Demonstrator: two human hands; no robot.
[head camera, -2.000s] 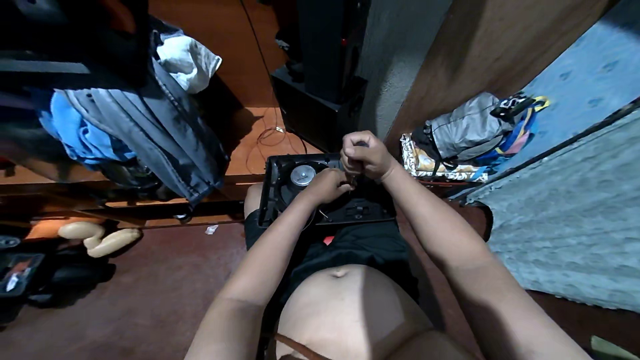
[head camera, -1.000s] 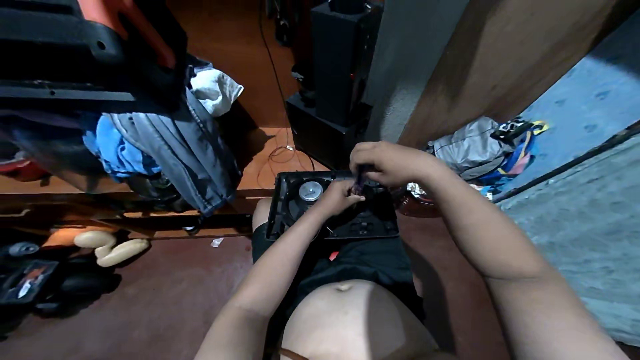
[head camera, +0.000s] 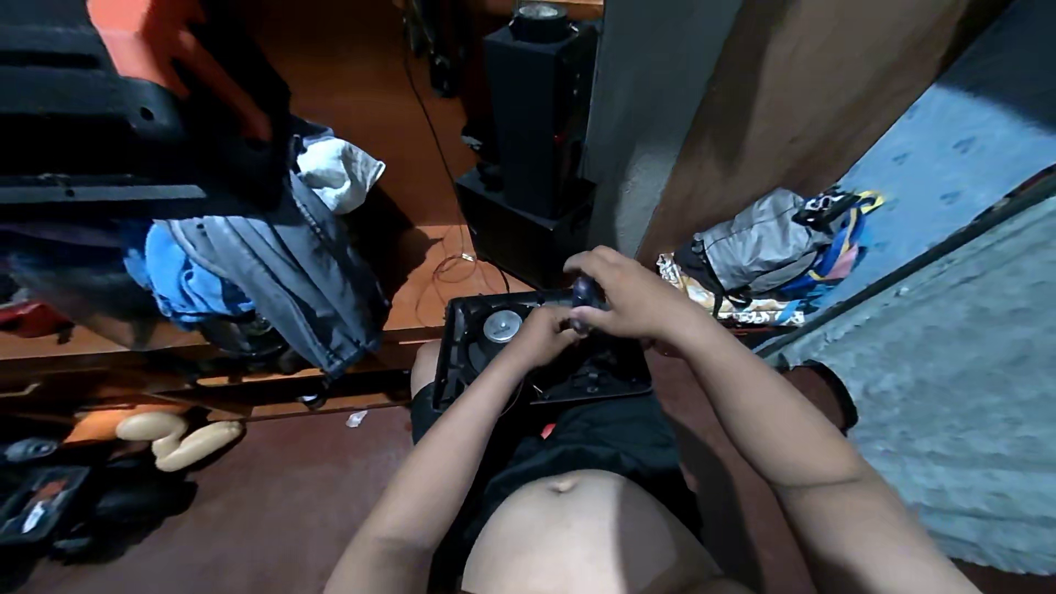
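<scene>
A black plastic casing (head camera: 590, 386) lies across my lap, its inner side up. Set in its left half is a round speaker driver with a silvery metal back (head camera: 502, 326). My right hand (head camera: 631, 297) is curled around a dark, partly see-through handle (head camera: 585, 293), probably a screwdriver's, above the right half of the casing. Close beside it, my left hand (head camera: 549, 334) has its fingertips at the lower end of that handle. What the left fingers pinch, and the tool's tip, are hidden.
Black speaker boxes (head camera: 528, 124) stand on the orange wooden shelf (head camera: 412, 280), with a thin cable (head camera: 445, 268) beside them. Grey jeans (head camera: 289, 272) hang over the shelf at left. A grey bag (head camera: 763, 239) lies at right, near a curtain (head camera: 982, 371). Dark items lie on the floor at left.
My right hand has turned, from a fist-like grip to fingers spread around the dark handle. My left hand stays over the casing. The view has shifted somewhat.
</scene>
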